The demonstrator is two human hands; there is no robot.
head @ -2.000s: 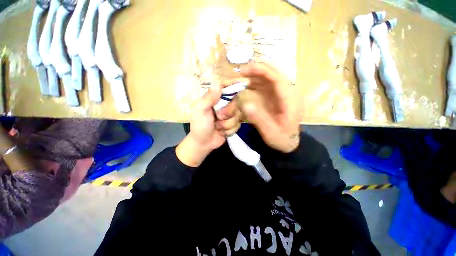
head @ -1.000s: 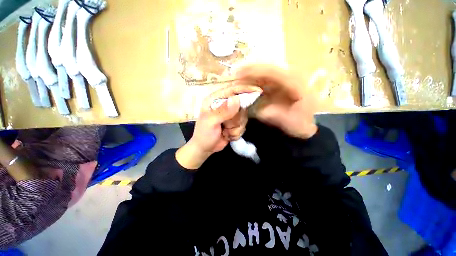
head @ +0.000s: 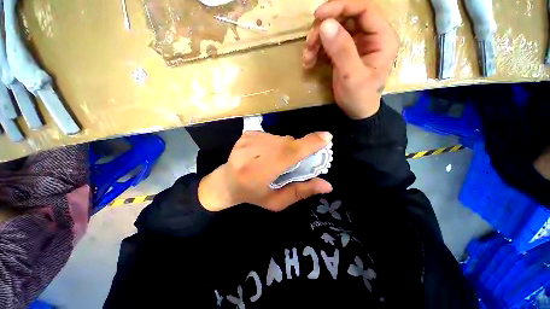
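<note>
My left hand (head: 259,172) is closed around a pale grey-white moulded part (head: 309,166) over my lap. Its flared scalloped end, with a pale grey recess, faces up between thumb and fingers; a white bit shows behind the hand by the bench edge. My right hand (head: 356,57) is over the bench, palm partly up, fingers loosely bent and apart, with nothing visible in it. A thin pale stick (head: 240,23) lies on the smeared board (head: 181,37). A white puddle (head: 217,2) is cut off by the top edge.
Several moulded parts (head: 27,69) lie at the bench's left, and two more (head: 447,18) at the right, all cut off by the frame. Another thin stick (head: 125,13) lies left of the board. Blue stools (head: 123,172) and parts of neighbouring people flank me.
My left hand has turned and lowered, bringing the flared end to face up. My right hand has moved away from the part to the board's right. The view has shifted closer to the lap.
</note>
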